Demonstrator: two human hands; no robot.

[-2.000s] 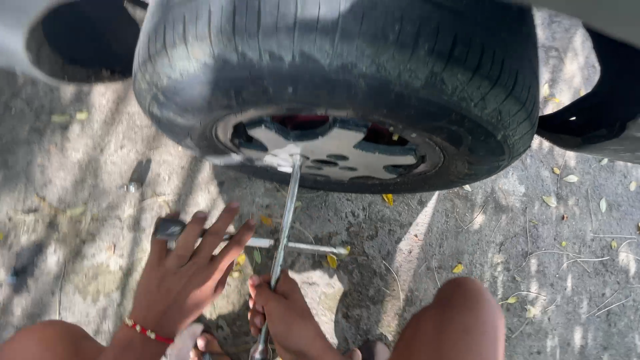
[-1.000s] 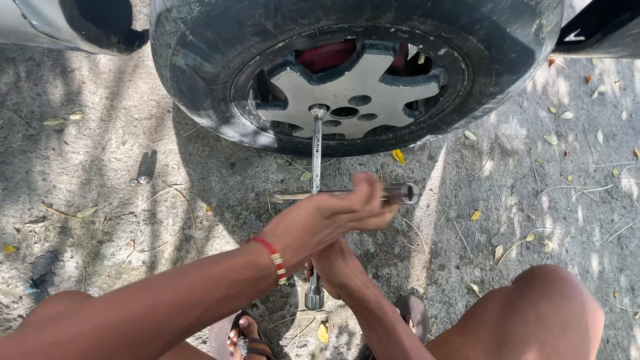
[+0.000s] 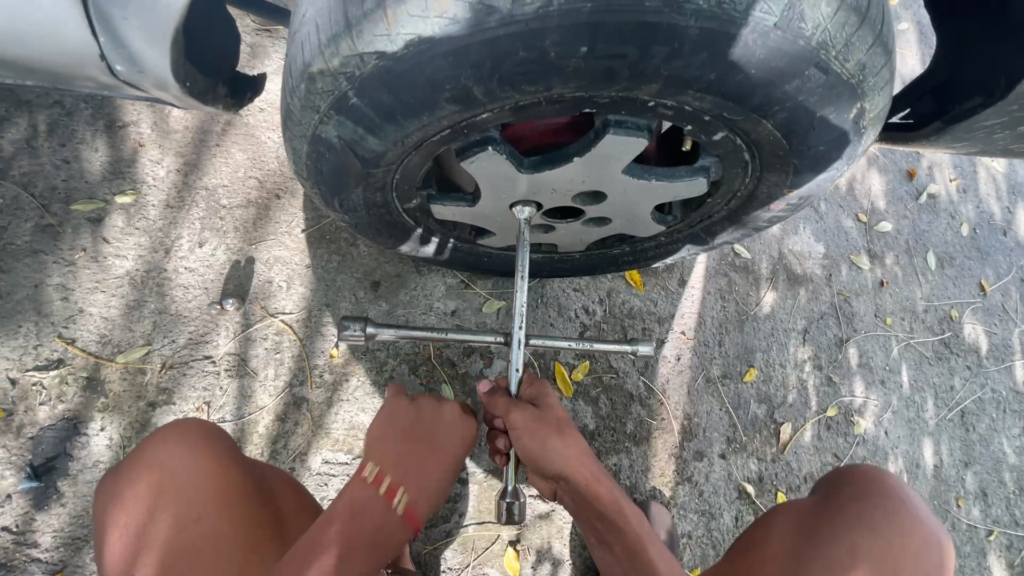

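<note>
A four-way lug wrench has one socket end against a lug hole of the spoked alloy wheel, left of its hub hole. Its crossbar lies roughly level, and another arm points toward me. My right hand is closed around that near arm, above its free socket. My left hand, with a red and gold bracelet on the wrist, is just left of the wrench, back up. Its fingers are turned under and hidden. Two small shiny metal pieces, probably lug nuts, are on the ground at left.
The tire stands within the vehicle's wheel opening. Body panels with dark, broken-looking edges are at upper left and upper right. Rough concrete ground bears scattered leaves and twigs. My knees flank the wrench at left and right.
The wrench's crossbar has turned since a second ago. My left hand has come away from the crossbar, down and left of the wrench. My right hand stays on the near arm.
</note>
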